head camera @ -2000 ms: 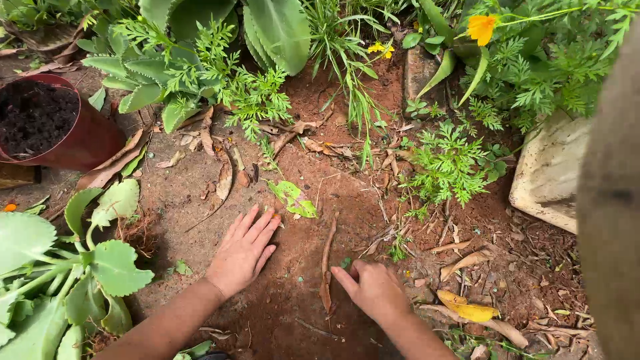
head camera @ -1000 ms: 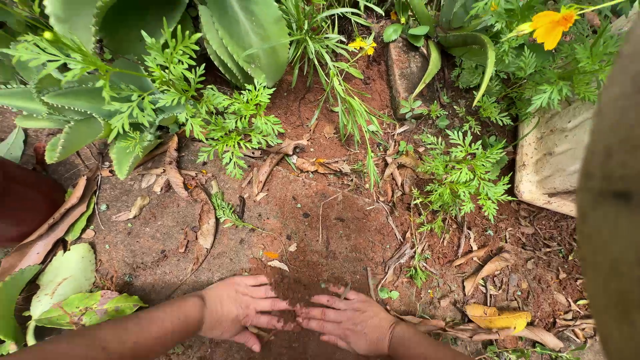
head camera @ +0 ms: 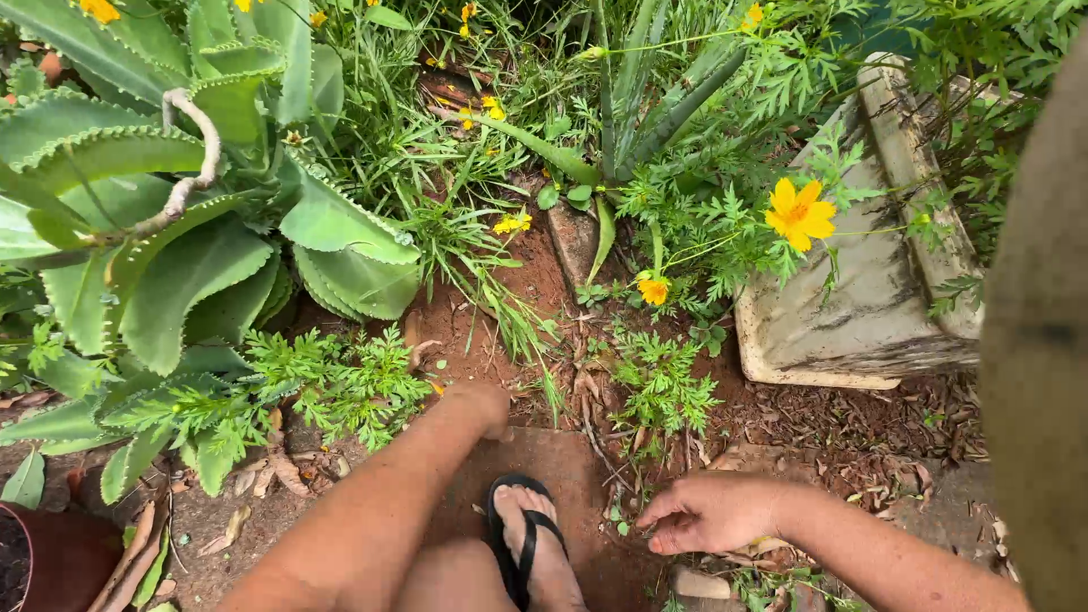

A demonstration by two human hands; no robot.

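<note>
My left hand (head camera: 480,408) reaches forward over the red soil (head camera: 476,340), between a leafy green seedling (head camera: 353,387) and long grass blades (head camera: 518,319). Its fingers point down and are mostly hidden behind the wrist, so I cannot see whether they hold anything. My right hand (head camera: 701,514) hovers low at the right of a foot in a black flip-flop (head camera: 531,544), fingers loosely bent and apart, nothing seen in them. Just above it grows another feathery-leaved plant (head camera: 667,387). The foot rests on a soil-dusted paving slab (head camera: 544,463).
A large succulent (head camera: 187,280) with scalloped leaves fills the upper left. A dirty white plastic container (head camera: 841,314) lies at the right, near a yellow flower (head camera: 800,213). A reddish plant pot (head camera: 68,552) stands at the lower left. A blurred brownish shape (head camera: 1037,340) blocks the right edge.
Both hands were on the soil close together one second ago; now they are apart, the left farther forward, the right off to the right. The view has shifted and now takes in a foot.
</note>
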